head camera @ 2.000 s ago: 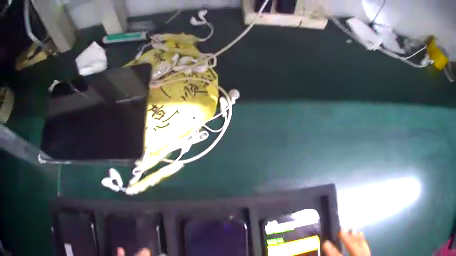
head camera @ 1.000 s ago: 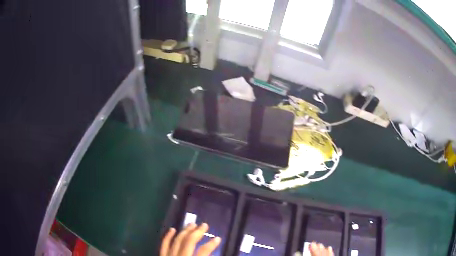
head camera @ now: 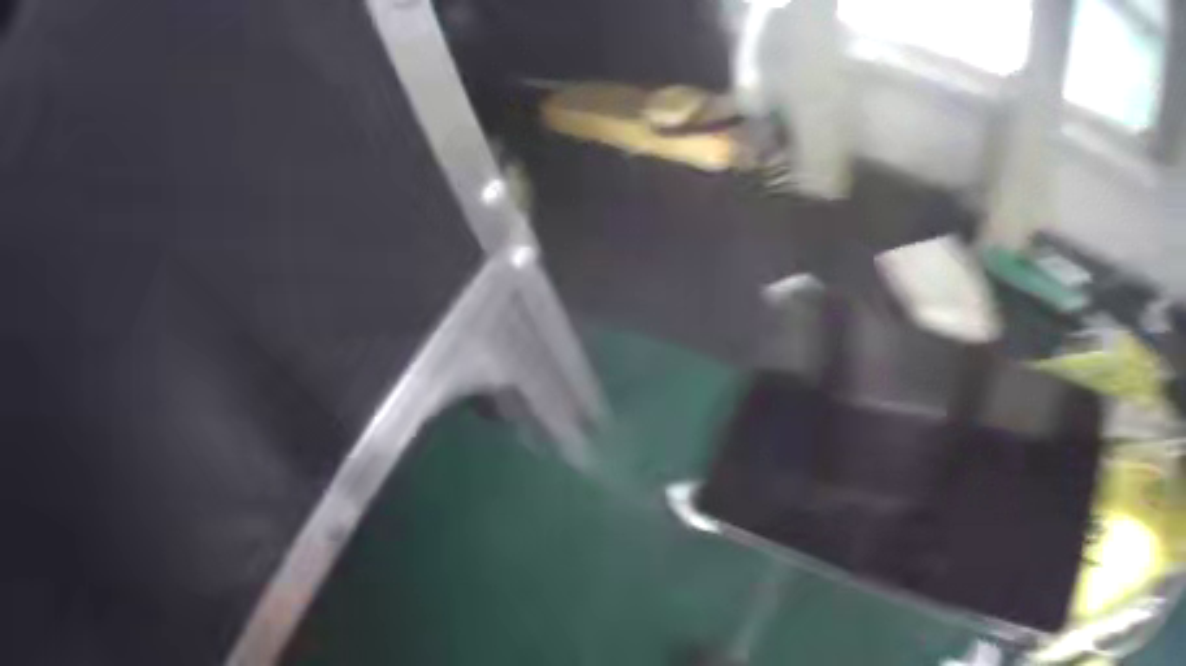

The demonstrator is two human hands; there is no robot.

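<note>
A flat glossy black panel (head camera: 897,481) lies on the green mat (head camera: 520,559), right of the middle. The crumpled yellow bag (head camera: 1132,520) shows at its right side, cut off by the picture's edge, with white cables (head camera: 1119,638) at its lower end. The view is blurred. Neither my left hand nor my right hand is in the picture. The phone tray is not clearly in view; a small dark blur shows at the bottom edge.
A black partition with a metal frame (head camera: 377,436) fills the left side. A cream power strip (head camera: 637,124) lies at the back. A white crumpled paper (head camera: 939,289) and a green-white strip (head camera: 1034,276) lie behind the panel, below windows (head camera: 943,29).
The view has swung to the left. The partition fills more of the picture, the panel has shifted right and down, and the phones, tray and both hands have left the view.
</note>
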